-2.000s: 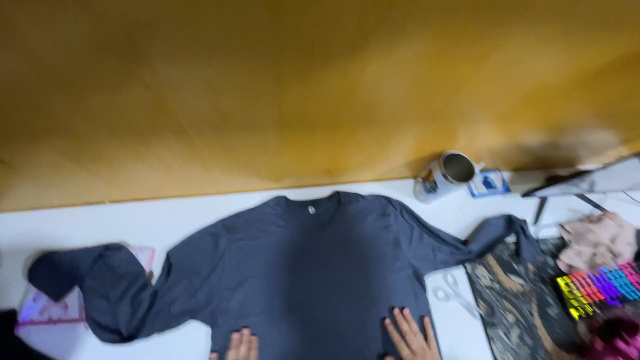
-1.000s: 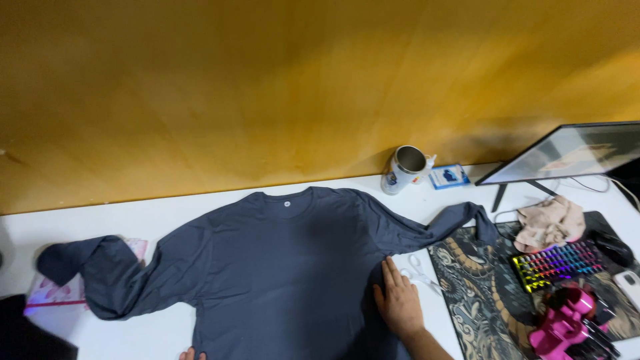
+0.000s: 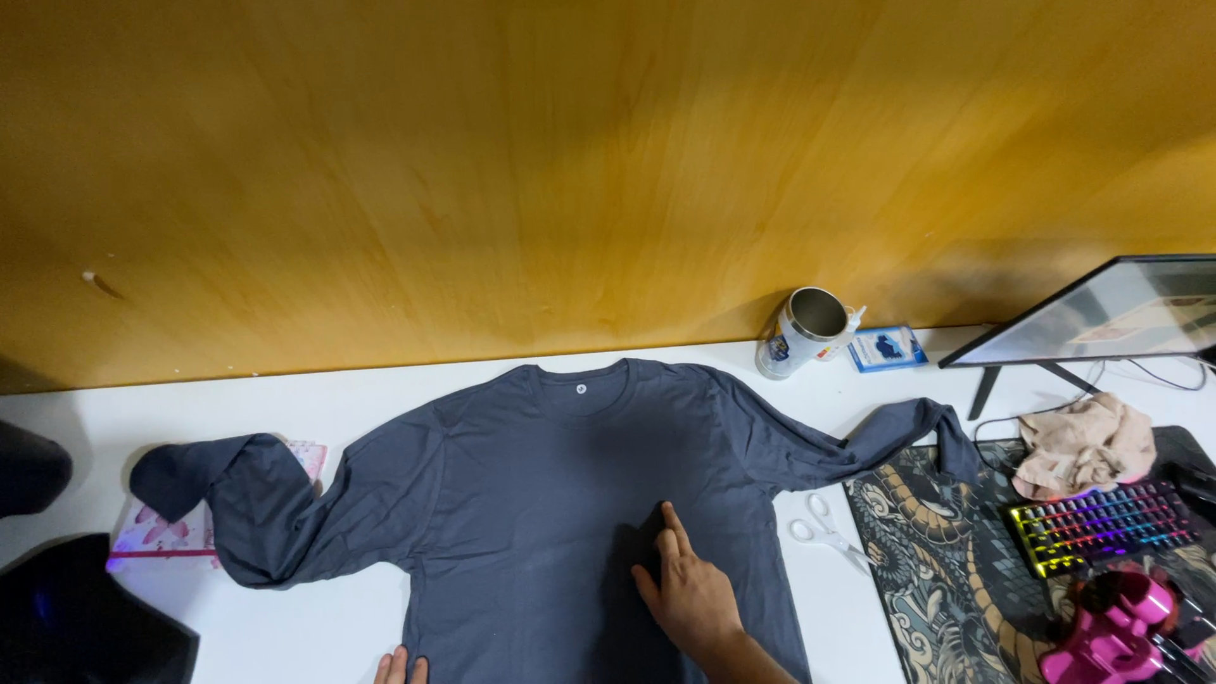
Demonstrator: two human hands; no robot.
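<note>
A dark grey long-sleeved shirt [image 3: 570, 494] lies spread on a white table, its collar toward the wooden wall. Its left-side sleeve is bent and twisted over a pink patterned notebook [image 3: 176, 532]; the right-side sleeve reaches onto a dragon-print desk mat [image 3: 936, 570]. My right hand [image 3: 686, 584] is over the chest right of centre, index finger extended and thumb apart, holding nothing. At the bottom edge, only the fingers of my left hand [image 3: 401, 667] show, at the shirt's left side edge; the rest is out of frame.
White scissors [image 3: 825, 532] lie right of the shirt. Behind stand a metal tumbler [image 3: 803, 332] and a blue card [image 3: 887, 349]. At the right are a monitor [image 3: 1111, 313], a beige cloth [image 3: 1085, 445], a lit keyboard [image 3: 1102, 522] and a pink object [image 3: 1116, 622]. Black objects [image 3: 95, 608] sit at the left.
My right hand has moved from the shirt's right side inward onto its chest. My left hand stays low at the left side edge. The shirt lies much as before.
</note>
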